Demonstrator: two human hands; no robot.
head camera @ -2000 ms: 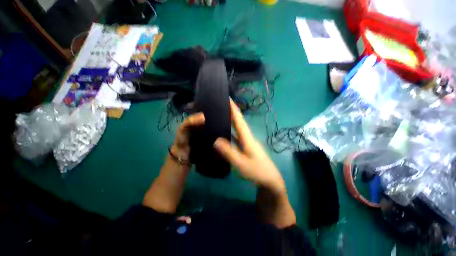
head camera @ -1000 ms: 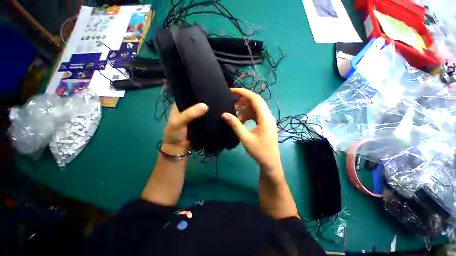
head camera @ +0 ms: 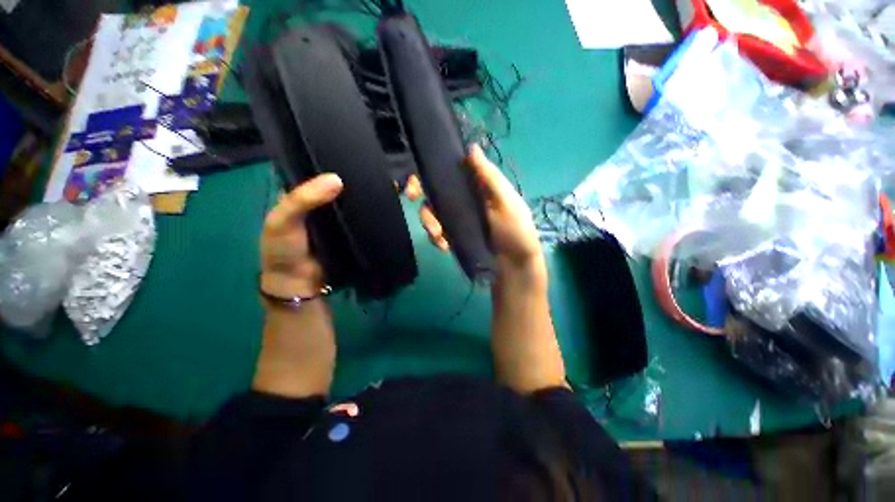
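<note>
My left hand (head camera: 293, 235) holds a stack of black padded strips (head camera: 339, 147), its thumb on the near face. My right hand (head camera: 505, 216) holds a separate black strip (head camera: 432, 137), upright and slightly tilted, with its fingertips showing to the left of it. A gap lies between the strip and the stack. Behind them lies the main pile of black strips (head camera: 456, 71) with tangled cords, partly hidden. A set-aside bundle of black strips (head camera: 606, 309) lies to the right of my right hand, with cords at its far end.
Clear poly bags (head camera: 731, 157) and a pink-red tape roll (head camera: 663, 284) lie at the right. A red case (head camera: 785, 61) is at the far right. Printed sheets (head camera: 128, 88) and small bags of silvery-white pieces (head camera: 113, 265) are at the left. A white paper (head camera: 618, 22) lies at the far side.
One strip is now apart from the stack in my right hand. My left hand and the stack have moved left. The view has shifted, so the table things sit further left and higher.
</note>
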